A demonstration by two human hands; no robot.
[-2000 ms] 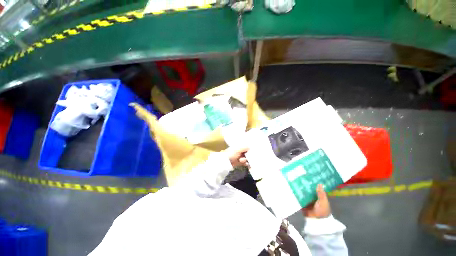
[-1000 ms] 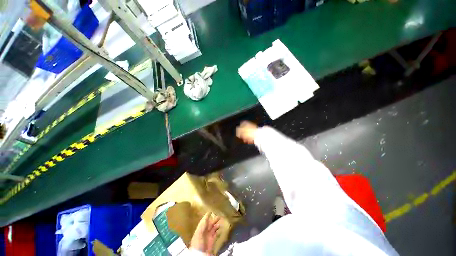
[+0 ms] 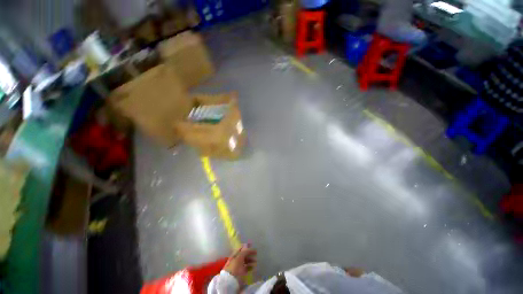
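My left hand is low in the view beside a red stool, cut off by the bottom edge. It is blurred, with fingers partly spread and nothing seen in it. A small patch of skin at the lower right of my body looks like my right hand; it is mostly hidden by the white sleeve, so its state cannot be told. No card is seen in either hand.
An open cardboard carton with white-green items stands on the floor, with larger cartons behind. A green bench runs along the left. Red stools, a blue stool and seated people are at the right.
The view has swung from the bench and kraft-wrapped bundle to the aisle. Both hands held a card blank; it was then on the bench, with the hands off it. Bench and hands now sit lower or farther left.
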